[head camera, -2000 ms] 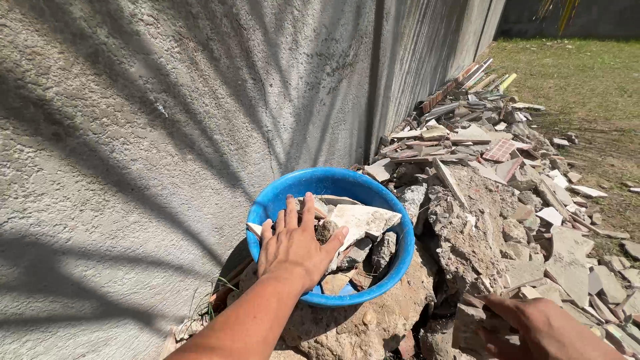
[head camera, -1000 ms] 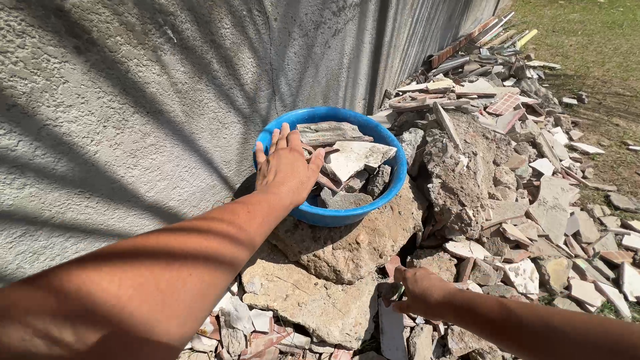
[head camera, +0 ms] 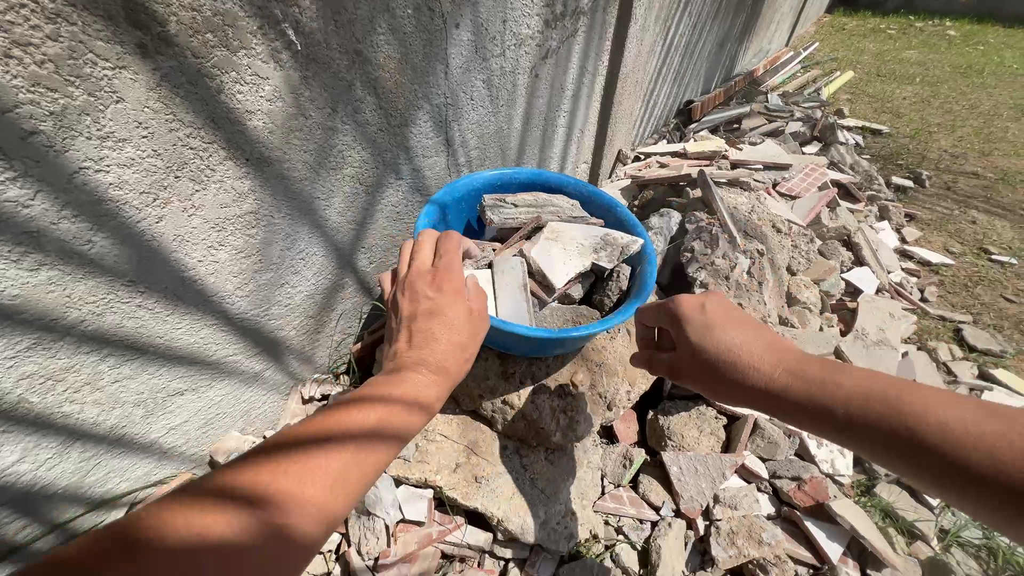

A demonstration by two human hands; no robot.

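Observation:
A round blue plastic basin [head camera: 536,342] rests on large chunks of stone or concrete [head camera: 512,472] beside the wall. It holds several pieces of rubble, among them a white angular tile shard [head camera: 576,252], a grey rough slab [head camera: 532,210] and a narrow pale tile strip [head camera: 512,290]. My left hand [head camera: 436,308] grips the basin's left rim, its fingers curled over the edge. Just off the basin's right rim is my right hand [head camera: 688,340], its fingers curled inward; whether anything is inside them is hidden.
A rough concrete wall [head camera: 240,200] stands along the left. Broken tiles and concrete [head camera: 872,320] are heaped at the right and below the basin, with long strips [head camera: 736,84] at the far end of the heap. Grass [head camera: 944,96] lies beyond at the right.
My left hand has gone from lying over the rubble to gripping the basin's left rim. My right hand has risen from the rubble below to beside the basin's right rim.

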